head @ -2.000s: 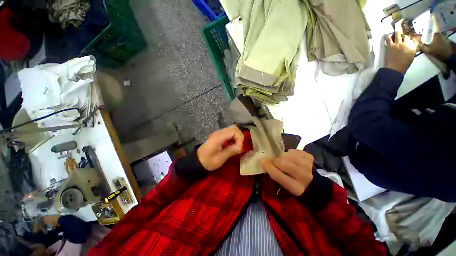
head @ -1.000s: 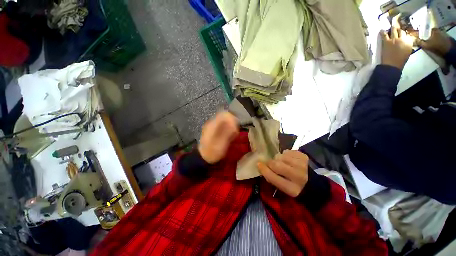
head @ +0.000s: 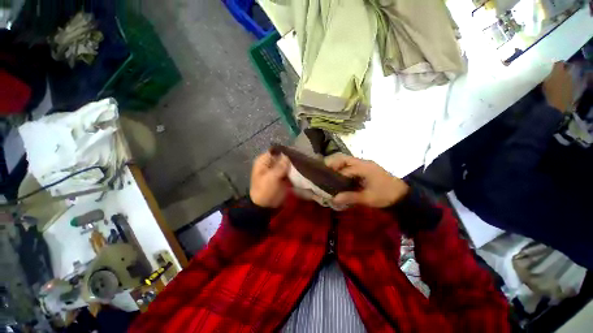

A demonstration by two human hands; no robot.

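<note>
A small khaki garment piece (head: 315, 172) is held up in front of my red plaid jacket, its dark brown side showing along the top and a pale side below. My left hand (head: 270, 179) grips its left end. My right hand (head: 370, 182) grips its right end, fingers over the edge. Both hands are slightly blurred. What part of a garment the piece is, I cannot tell.
A stack of khaki-green cut panels (head: 335, 71) lies on the white table (head: 406, 140), beside a green crate (head: 272, 81). A neighbour's dark sleeve (head: 513, 140) is at right. A sewing machine (head: 107, 276) and white cloth pile (head: 75, 143) are at left.
My left hand has come back onto the piece, which is now stretched between both hands with its dark side showing. The neighbour's hands have left the lit machine area and the view has shifted slightly.
</note>
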